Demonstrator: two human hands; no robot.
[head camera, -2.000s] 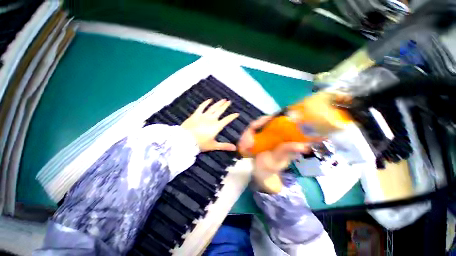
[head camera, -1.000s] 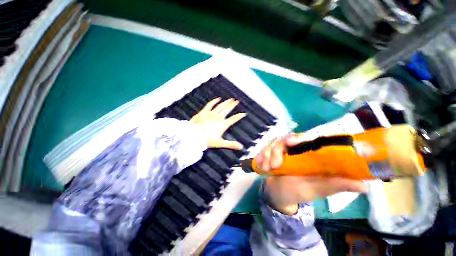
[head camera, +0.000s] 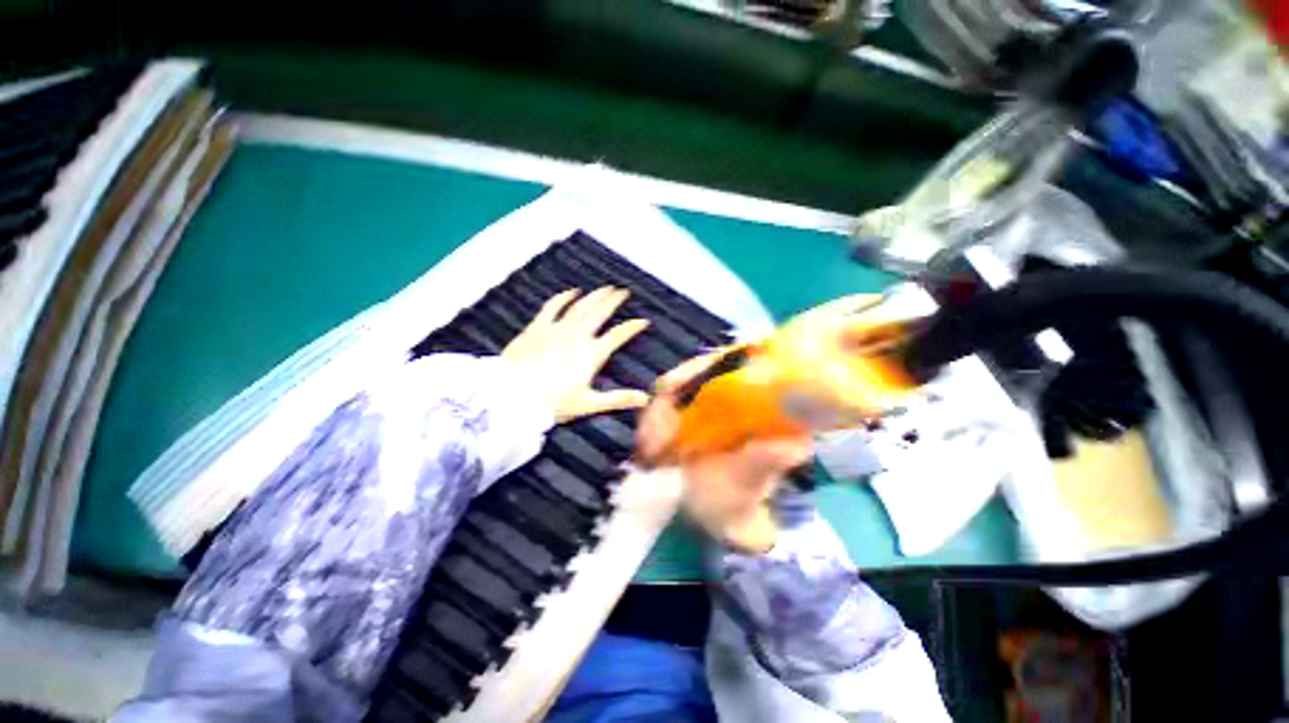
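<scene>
My left hand (head camera: 577, 353) lies flat with fingers spread on the row of black plastic strips (head camera: 523, 530). The strips lie side by side on white foam sheets (head camera: 311, 410), at a slant. My right hand (head camera: 728, 473) holds the orange electric screwdriver (head camera: 792, 389), blurred, over the right edge of the strips. Its nose and bit are hidden by my hand. A thick black cord loops from its rear towards the right.
Stacked sheets with brown layers (head camera: 106, 304) stand at the left. The green mat (head camera: 304, 240) shows around the work. At the right are a white cloth (head camera: 940, 494), a plastic bag with brown card (head camera: 1114, 494) and a taped metal post (head camera: 975, 184).
The screwdriver has swung from lying nearly level with its nose in view to pointing its rear up towards the camera. My left hand keeps its place on the strips.
</scene>
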